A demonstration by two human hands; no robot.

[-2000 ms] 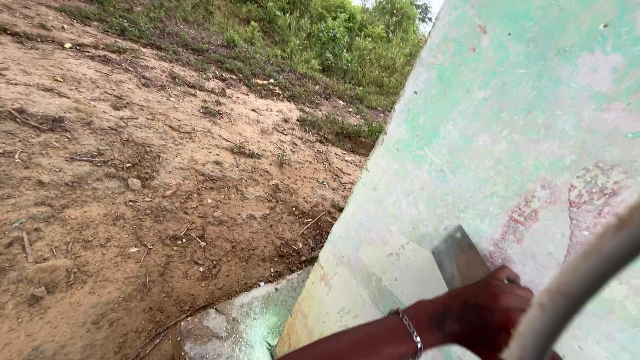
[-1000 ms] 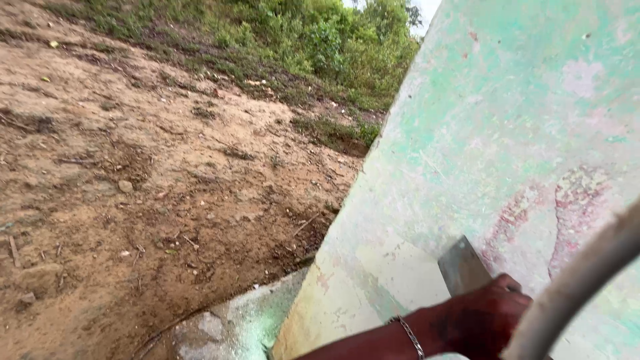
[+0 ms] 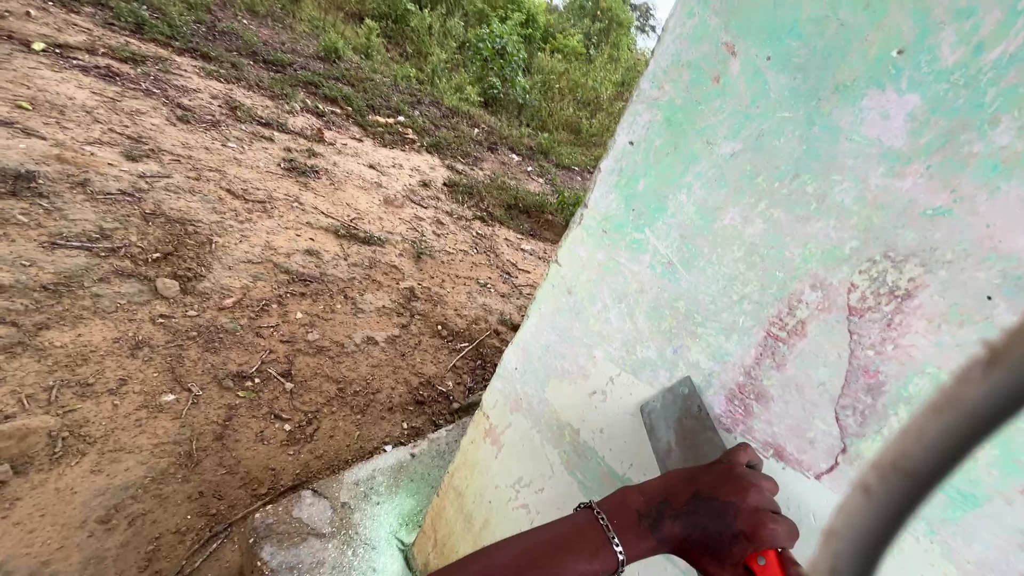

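My right hand (image 3: 716,512), with a silver chain bracelet (image 3: 606,534) at the wrist, reaches in from the bottom edge. It is closed around the red handle (image 3: 766,562) of a scraper, and part of that handle shows below my fingers. The flat metal scraper blade (image 3: 684,424) points up and to the left, lying against or very close to the painted wall (image 3: 720,208). Its edge is just left of a rough reddish patch (image 3: 756,376) with a crack beside it. Worn green, white and pink paint covers the wall. My left hand is out of view.
A blurred grey curved tube or cable (image 3: 920,448) crosses the near right foreground. At the wall's foot is a concrete ledge (image 3: 364,496) with green dust or paint. Bare soil (image 3: 240,320) with twigs and stones extends left, below green bushes (image 3: 512,60).
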